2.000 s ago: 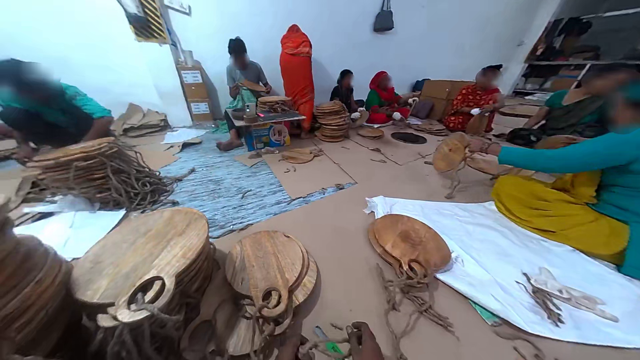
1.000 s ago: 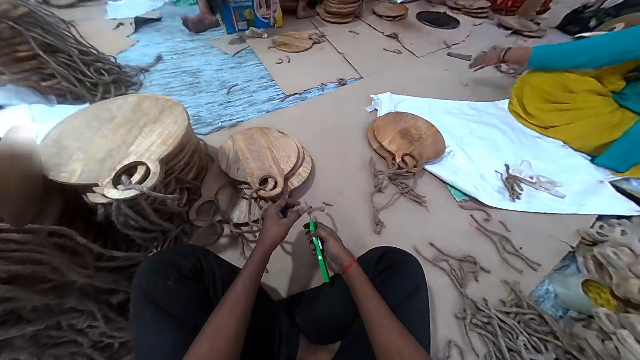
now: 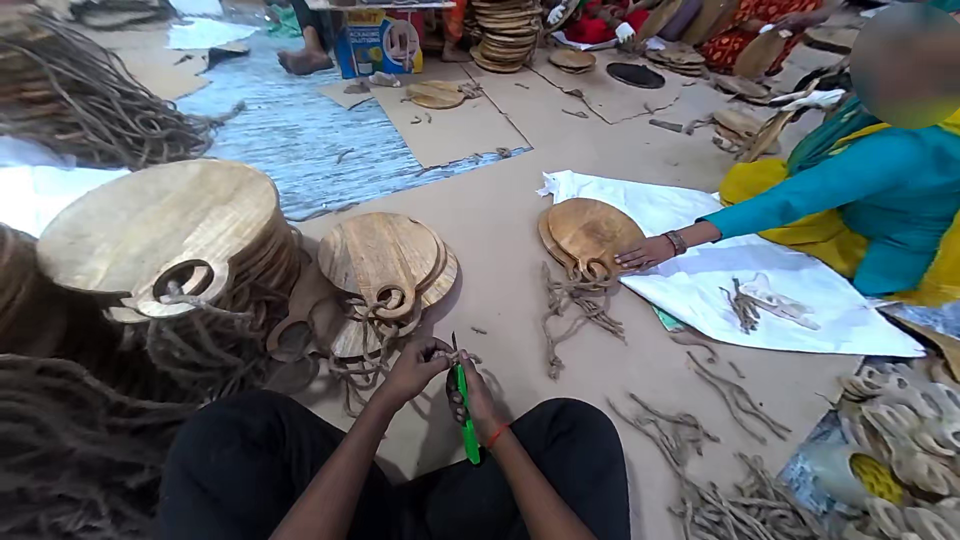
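Note:
My right hand [image 3: 474,397] grips a green-handled cutter [image 3: 466,420], its thin dark blade pointing up and away from me. My left hand [image 3: 415,367] pinches a short piece of jute rope [image 3: 454,358] against that blade, and the fingers of both hands nearly touch. Just beyond my left hand lie a few round wooden boards [image 3: 375,251] with ring handles and knotted rope ties. To their left stands a tall stack of larger round boards [image 3: 157,232], with rope hanging from the handles.
A co-worker's hand [image 3: 646,253] rests on round boards [image 3: 592,232] beside a white sheet [image 3: 720,300]. Loose rope pieces [image 3: 727,495] lie at front right, near a heap of pale rope loops [image 3: 911,435]. A mass of rope [image 3: 82,450] fills the left.
The co-worker's arm has reached across to the boards by the white sheet. My hands stay together around the rope and cutter. The view has tipped down since the first frame.

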